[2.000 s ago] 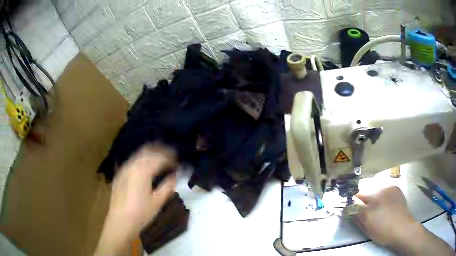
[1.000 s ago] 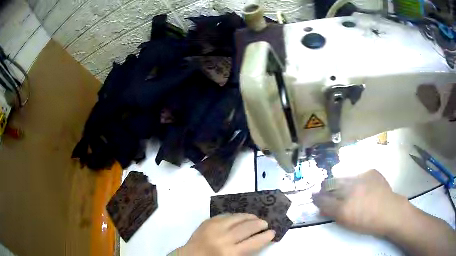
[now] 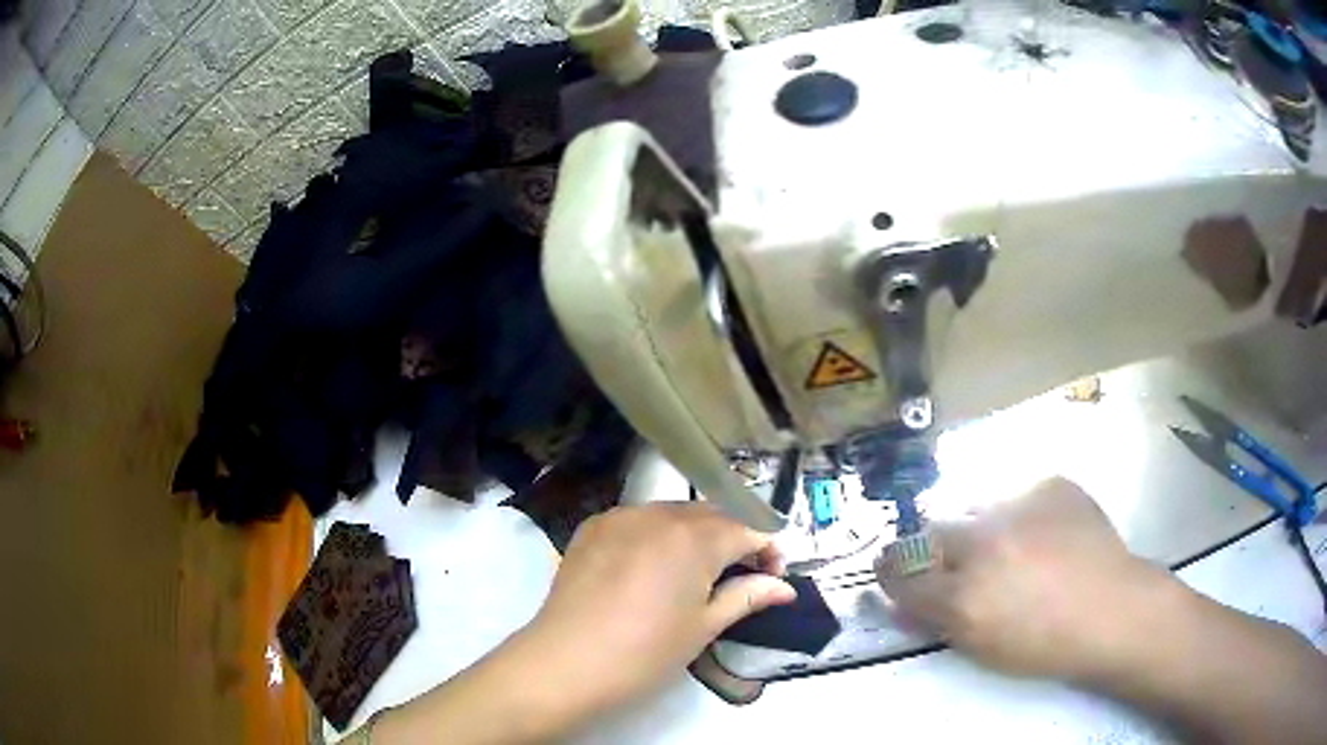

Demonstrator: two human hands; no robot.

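My left hand (image 3: 662, 582) holds a cut fabric piece (image 3: 787, 617) between thumb and fingers on the machine bed, its plain black side showing, just left of the presser foot area. My right hand (image 3: 1004, 575) is slightly blurred, with its fingertips at the ribbed knurled knob (image 3: 913, 556) under the head; whether they grip it cannot be told. The off-white sewing machine head (image 3: 815, 175) stands above both hands. A small blue bit (image 3: 825, 502) shows beside the brightly lit needle area. The stack of patterned pieces (image 3: 349, 623) lies at left on the table.
A large tangled black fabric pile (image 3: 422, 306) lies against the white brick-patterned wall (image 3: 262, 73). Blue-handled thread snips (image 3: 1249, 463) lie open at right. A brown cardboard panel (image 3: 124, 437) and an orange edge (image 3: 284, 597) are at left. A cream knob (image 3: 608, 37) tops the head.
The camera view has moved closer to the machine. My left hand left the stack, carried one patterned piece right, and now it shows its black side. My right hand stays by the knob.
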